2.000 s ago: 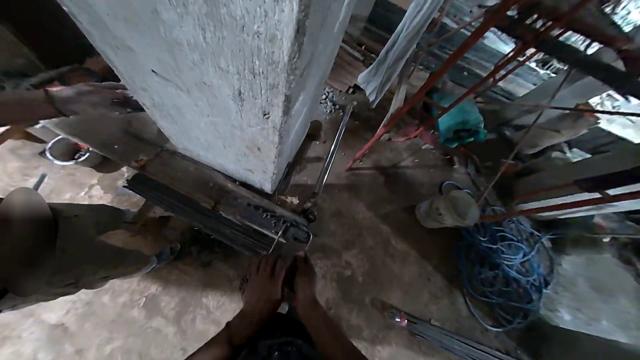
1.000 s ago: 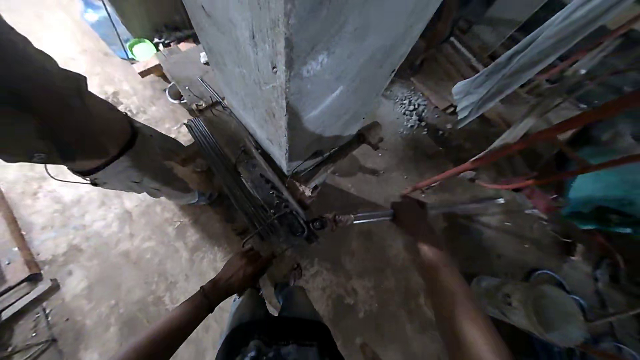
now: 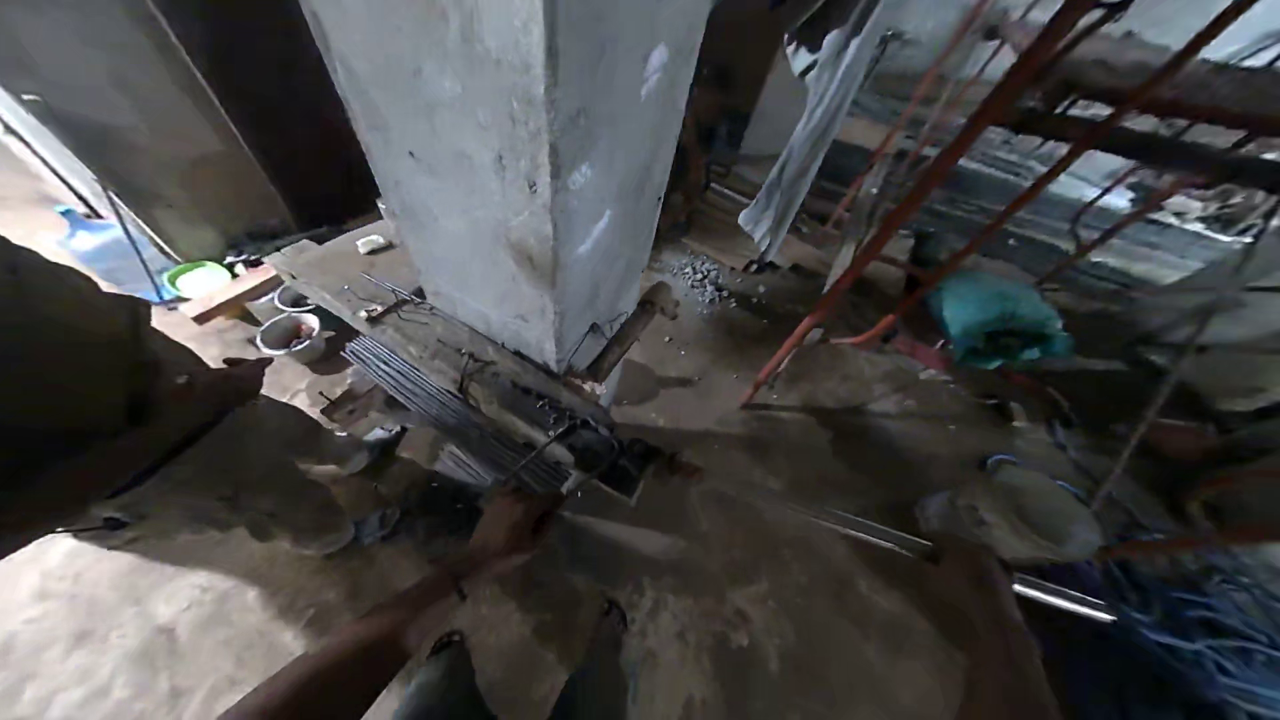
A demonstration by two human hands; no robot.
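Note:
My right hand point(image 3: 965, 570), dark and blurred at the lower right, is closed around a shiny metal bar point(image 3: 870, 530) that runs toward the end of a wooden board. My left hand point(image 3: 520, 520) is at the near end of a bundle of thin steel rods point(image 3: 430, 400) beside the board; whether it grips a rod is too dark to tell. Between the hands, on the end of the wooden board point(image 3: 500, 370), sit dark metal fittings point(image 3: 610, 450) with a bent loop of rod. The bar's inner end is blurred near them.
A concrete column point(image 3: 500, 180) rises behind the board. At left a co-worker's arm point(image 3: 200, 400) reaches in, near small buckets point(image 3: 292, 335). Red metal scaffold tubes point(image 3: 900, 220), a green sack point(image 3: 1000, 315), a bucket point(image 3: 1010, 515) and blue rope point(image 3: 1210, 620) are at right. Gravel point(image 3: 703, 278) lies behind.
Two seconds ago my hands were together in front of the board's end. They parted, and my right hand took hold of the bar, which has since swung nearer to me. The view has turned.

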